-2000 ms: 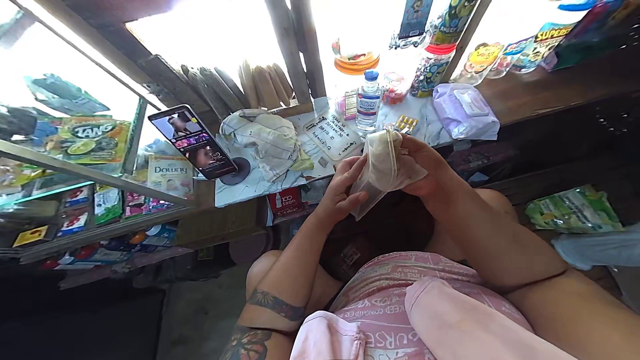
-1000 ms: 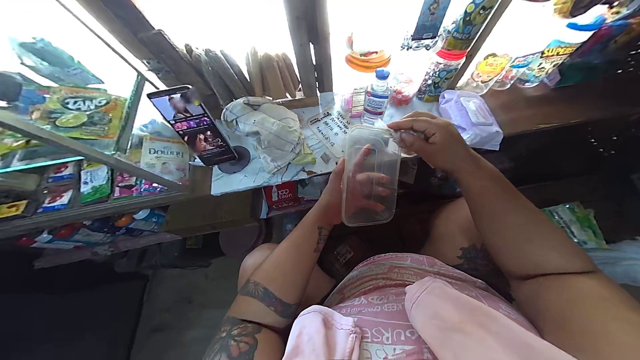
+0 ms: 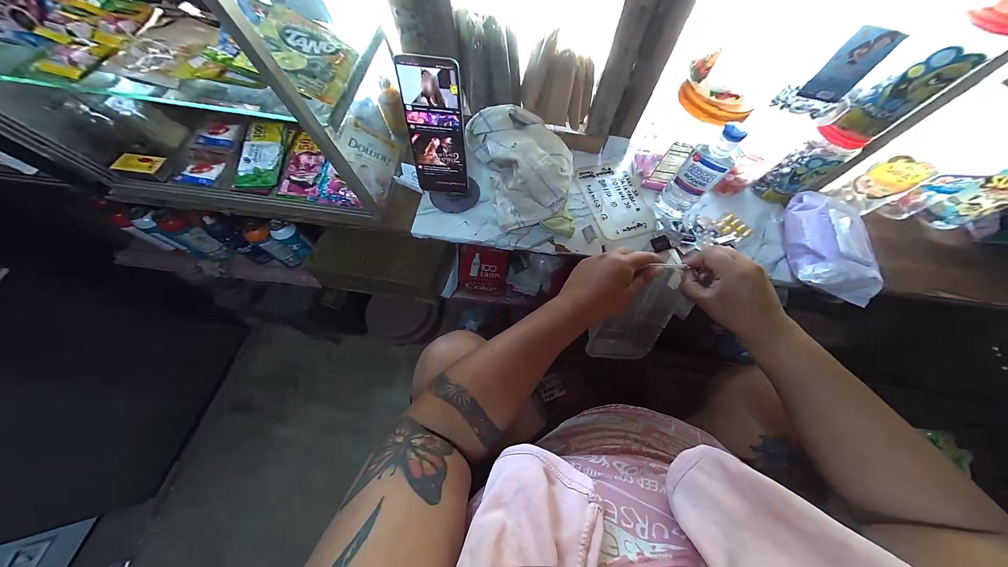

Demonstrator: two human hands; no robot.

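A clear plastic container (image 3: 630, 327) hangs tilted below my hands at the counter's front edge. My left hand (image 3: 610, 283) pinches a thin pale edge just above it, which may be its rim or a piece of tape. My right hand (image 3: 728, 287) has its fingers closed around the other end of that edge, at the container's upper right. The fingertips of both hands are close together, and what lies between them is too small to tell. Just behind them lie a white lid with handwriting (image 3: 618, 205) and blister packs of capsules (image 3: 728, 228).
A phone on a stand (image 3: 433, 126) and a crumpled cloth (image 3: 524, 169) are on the counter's left. A bottle with a blue cap (image 3: 697, 173) stands behind my hands, with a purple plastic pack (image 3: 833, 246) to the right. A glass display case (image 3: 299, 118) borders the left side.
The container, held upright facing me a second ago, now hangs lower and tilted. My left hand has moved from behind it to its top edge, beside my right hand. The view has shifted.
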